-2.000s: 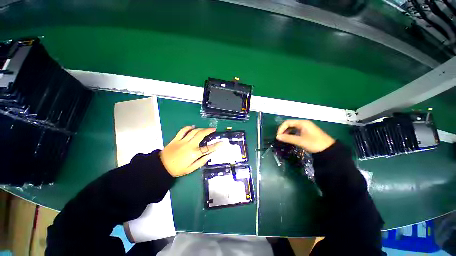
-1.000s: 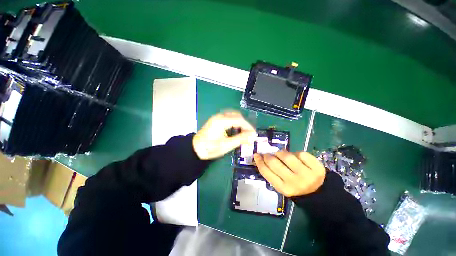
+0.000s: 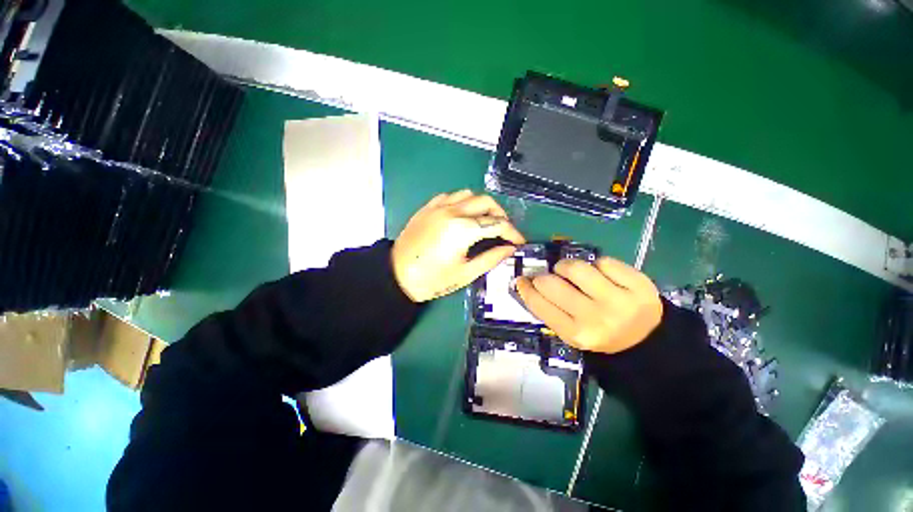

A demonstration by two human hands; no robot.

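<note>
Two display modules lie one beyond the other in front of me, black frames with silver-white panels. The nearer display module (image 3: 525, 380) is uncovered, with a small orange strip at its right edge. My left hand (image 3: 453, 246) is at the upper left of the farther display module (image 3: 501, 303), thumb and forefinger together near its top edge. My right hand (image 3: 593, 303) lies over its right part, fingertips pinched around a small dark strip, seemingly a flex cable (image 3: 532, 265). The fingertips hide part of the strip. Whether my left fingertips hold anything is too small to tell.
A near stack of modules (image 3: 569, 150) stands ahead by the white rail (image 3: 440, 118). A pile of small parts (image 3: 736, 325) and a plastic bag (image 3: 839, 440) lie right. A pale board (image 3: 335, 200) and tall supply stacks (image 3: 110, 150) are left; a right-hand stack (image 3: 894, 335) is at the edge.
My right hand has come from the parts pile to the farther module, and my left hand has drawn its fingertips together at its upper edge. The camera view has shifted.
</note>
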